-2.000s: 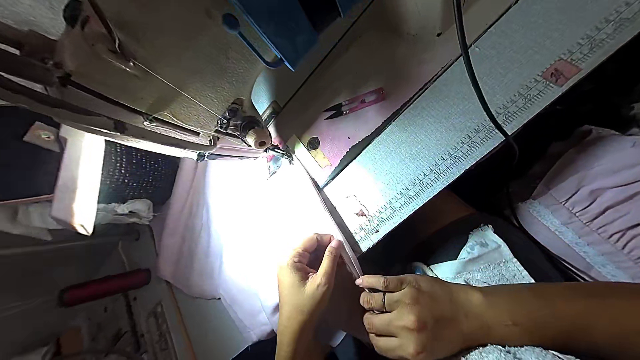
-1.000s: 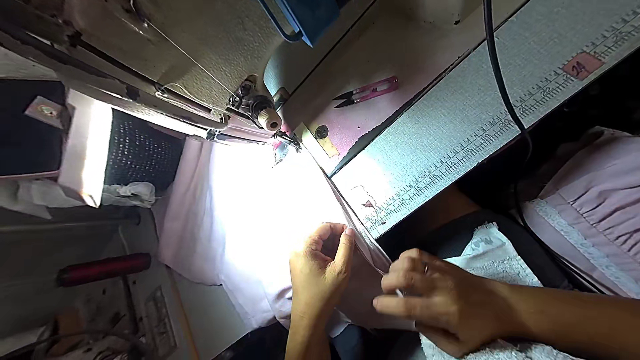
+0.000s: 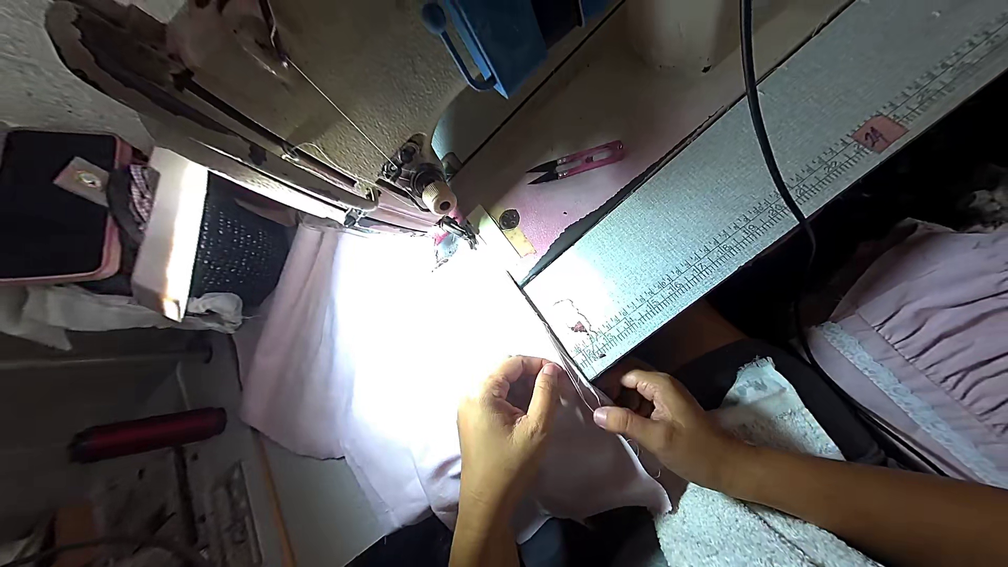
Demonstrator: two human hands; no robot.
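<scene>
Pale pink fabric (image 3: pixel 378 441) lies under the presser foot (image 3: pixel 457 228) of a sewing machine (image 3: pixel 346 102) and hangs over the near edge, glaring white under the lamp. My left hand (image 3: pixel 512 417) pinches the fabric's edge between thumb and forefinger. Just to its right, my right hand (image 3: pixel 661 417) has thumb and fingers closed near the same edge, by loose threads (image 3: pixel 583 386); whether it grips threads or cloth is not clear. Pink-handled thread snips (image 3: pixel 579 161) rest on the machine bed, beyond both hands.
A measuring tape strip (image 3: pixel 693 260) runs along the table edge. A black cable (image 3: pixel 764 134) crosses it. At left are a lit lamp (image 3: pixel 173 236), a black mesh basket (image 3: pixel 240 244), a phone (image 3: pixel 59 205) and a dark red thread spool (image 3: pixel 150 433). Gathered pink fabric (image 3: pixel 929 331) lies at right.
My right hand has shifted from the lower end of the fabric edge and now has its thumb and forefinger toward the loose threads. My left hand stays at the edge.
</scene>
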